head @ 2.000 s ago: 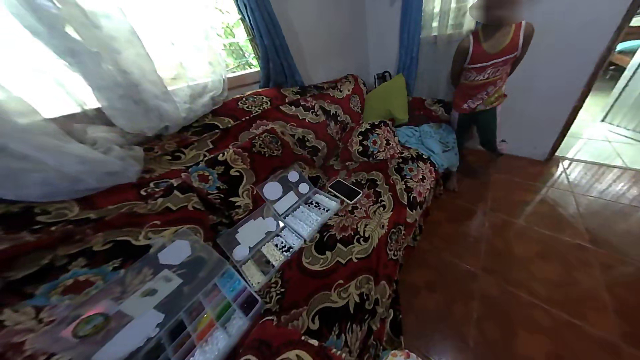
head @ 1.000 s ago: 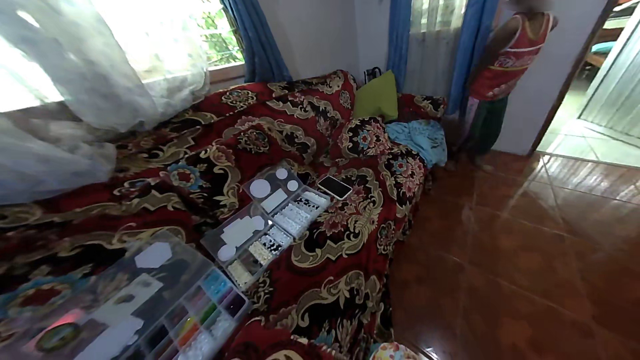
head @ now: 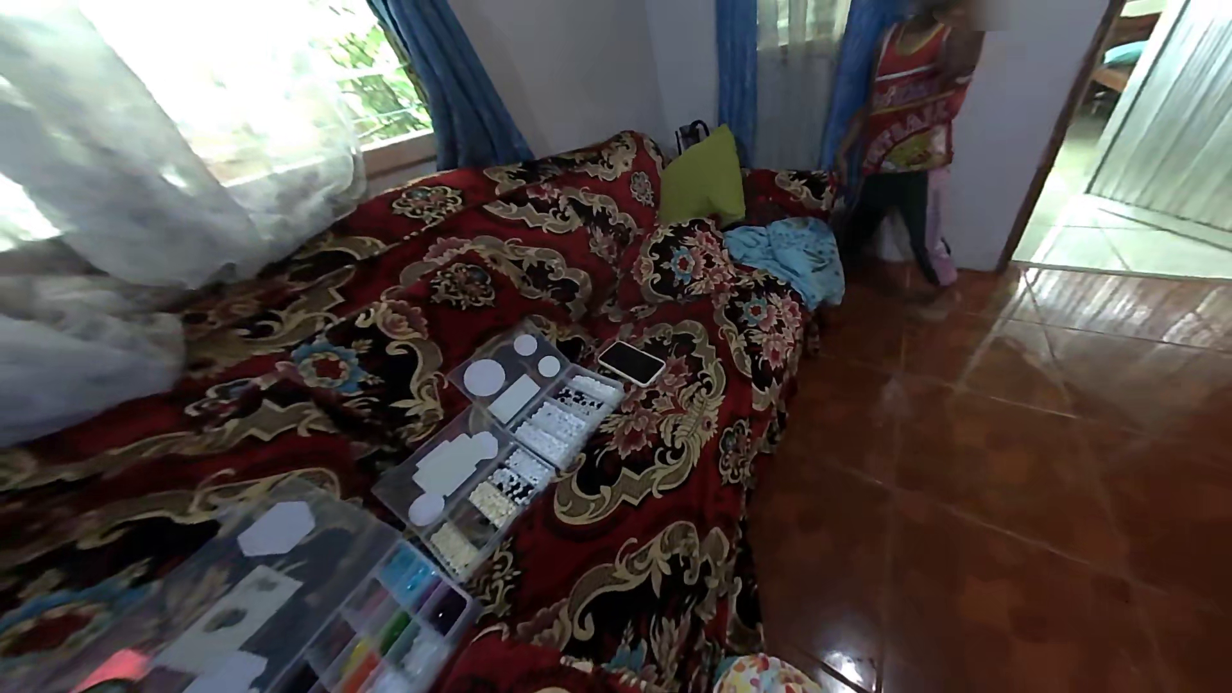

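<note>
Neither my left hand nor my right hand shows in the head view. On the patterned red sofa cover (head: 635,491) lie open clear plastic bead organizers. The large one (head: 462,616), at the lower left, holds beads of several colours, with pale cut-out shapes on its lid. A smaller organizer (head: 539,474) beyond it has white, cream and black beads. Another small one (head: 599,423) farther back holds white and black-and-white beads. A smartphone (head: 631,364) with a dark screen rests just past it.
A green cushion (head: 704,181) and a light blue cloth (head: 791,258) lie at the sofa's far end. A person in a red sleeveless top (head: 910,125) stands by the blue curtain (head: 736,87). Reddish tiled floor (head: 962,462) runs along the right, up to an open doorway. Sheer curtains hang at the left window.
The person in the red top has changed posture near the wall and curtain. The bead organizers and the phone stay where they were on the sofa.
</note>
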